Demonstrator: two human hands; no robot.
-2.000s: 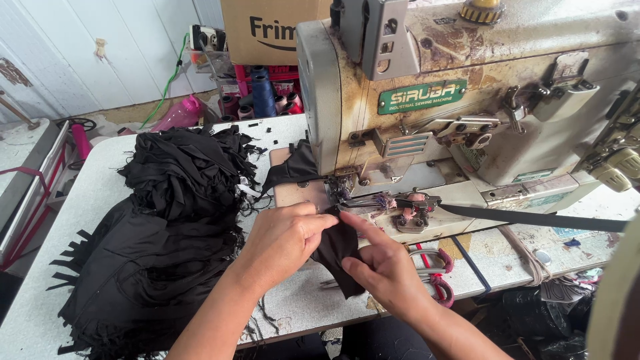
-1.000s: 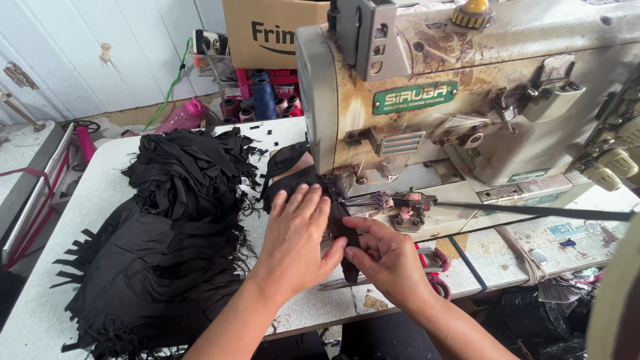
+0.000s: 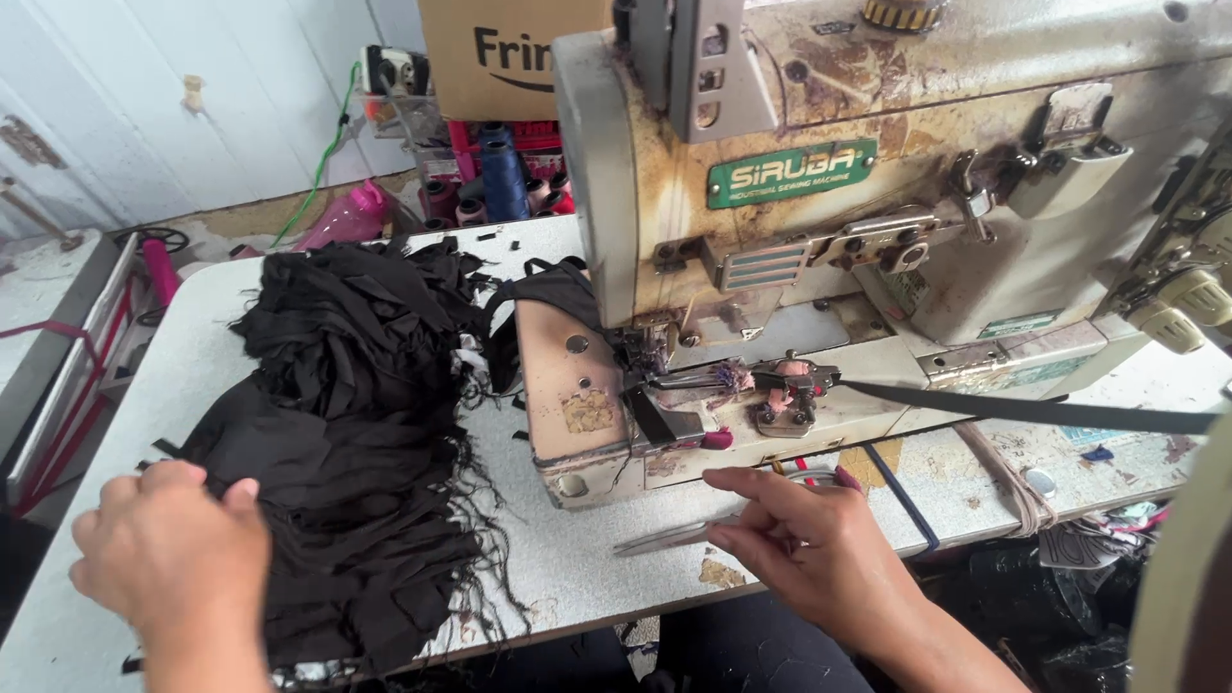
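My left hand [image 3: 173, 558] is at the left edge of a heap of black fabric pieces [image 3: 337, 452], its fingers curled; whether it grips cloth is hidden. My right hand [image 3: 799, 539] hovers in front of the sewing machine's bed, thumb and forefinger apart, over a pair of scissors [image 3: 669, 536] on the table. The industrial sewing machine [image 3: 674, 192] stands at the right. A black strip [image 3: 1011, 402] runs from the right into the metal folder [image 3: 794, 385] on its bed. A black fabric piece [image 3: 553, 289] lies behind the bed's left end.
Behind the table [image 3: 217, 298] are thread cones [image 3: 502, 173], a pink bottle [image 3: 351, 217] and a cardboard box [image 3: 510, 58]. Cords [image 3: 905, 500] wrap the table's front edge at the right. Another table [image 3: 43, 308] stands at the far left.
Both hands have left the black fabric by the needle area. My left hand has moved left to the heap; my right hand has drawn back toward the front edge, over the scissors.
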